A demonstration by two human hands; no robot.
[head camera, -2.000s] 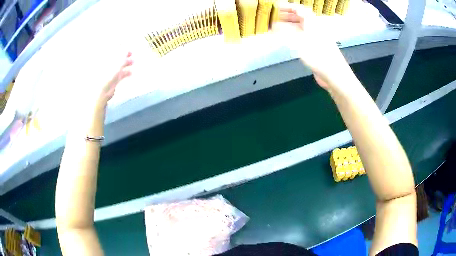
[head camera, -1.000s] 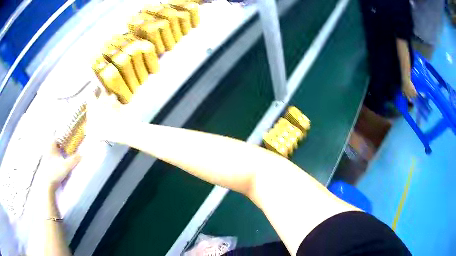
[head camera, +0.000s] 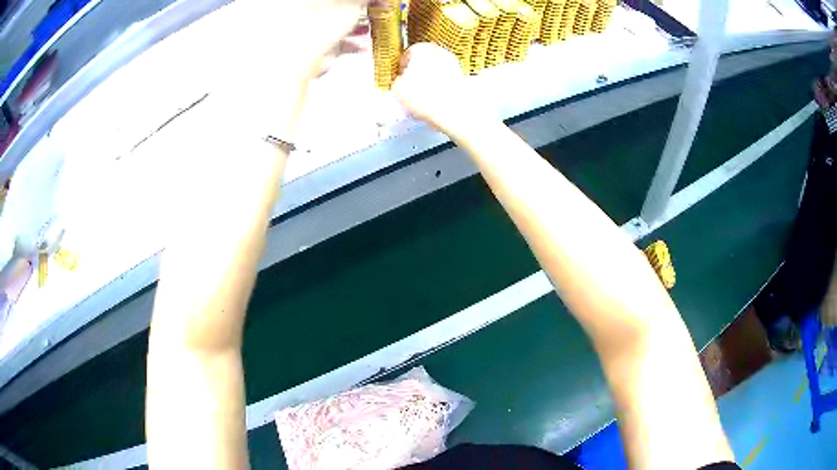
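A narrow yellow ribbed stack (head camera: pixel 385 48) stands upright on the white shelf between my hands. My left hand (head camera: pixel 338 26) is at its left side, overexposed and partly cut by the top edge. My right hand (head camera: pixel 428 81) is curled against its right side, low down. Both hands press on the stack; the fingertips are hard to make out. More yellow ribbed stacks (head camera: pixel 496 35) stand in a row just right of it.
A clear bag of pink-white pieces (head camera: pixel 367 427) lies on the green bench (head camera: pixel 523 386). A yellow block (head camera: pixel 659 263) shows beyond my right forearm. A metal upright (head camera: pixel 684 124) rises at right. Loose yellow pieces (head camera: pixel 64 258) lie at left. A person in dark clothes (head camera: pixel 808 220) is at far right.
The view swung right and back. The loose fanned row left of the stacks is no longer seen; a compact upright stack stands there. My hands have come together around it.
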